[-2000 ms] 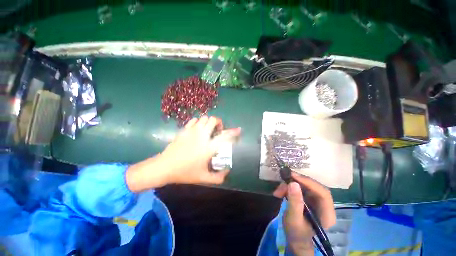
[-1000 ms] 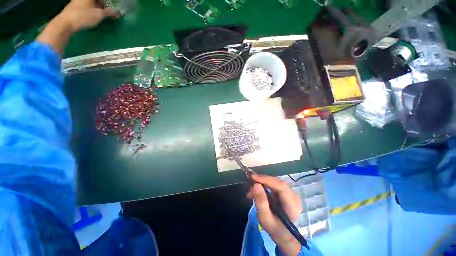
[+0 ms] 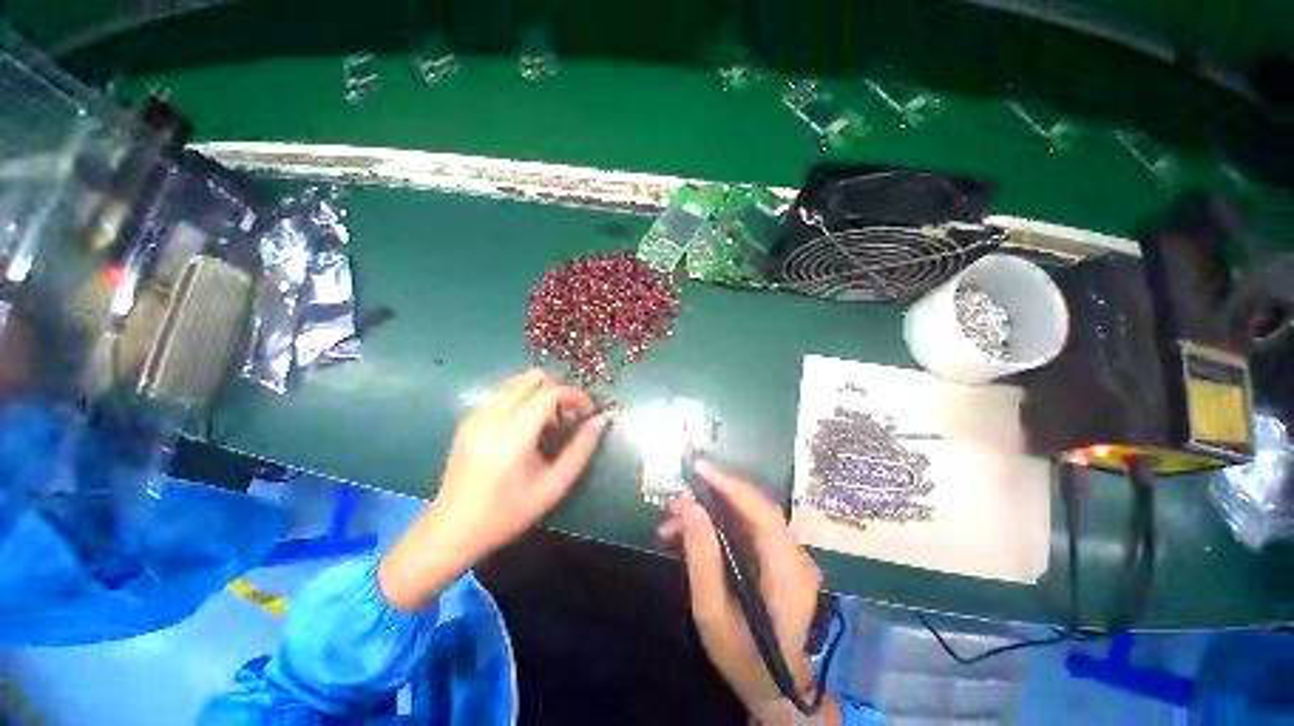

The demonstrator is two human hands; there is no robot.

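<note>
My right hand (image 3: 745, 574) holds a black pen-like soldering iron (image 3: 749, 603), its tip end at a small circuit board (image 3: 667, 443) washed out white by glare. My left hand (image 3: 511, 457) is just left of the board, thumb and fingertips pinched together; a tiny part seems to show at the fingertips, too small to name. A loose pile of small red components (image 3: 599, 308) lies behind my left hand. Small dark metallic parts (image 3: 866, 471) lie spread on a pale sheet (image 3: 993, 489) to the right.
Green boards (image 3: 717, 234) lie at the back beside a fume extractor fan (image 3: 880, 255). A white tub (image 3: 1050, 315) holds silvery pieces. A soldering station (image 3: 1135, 355) stands right, a silver bag (image 3: 305, 291) left. Spaced boards sit on the green conveyor (image 3: 639, 121) behind.
My left hand has come back from the conveyor to beside the board. My right hand has moved the iron from the dark parts left to the board. The camera view has shifted.
</note>
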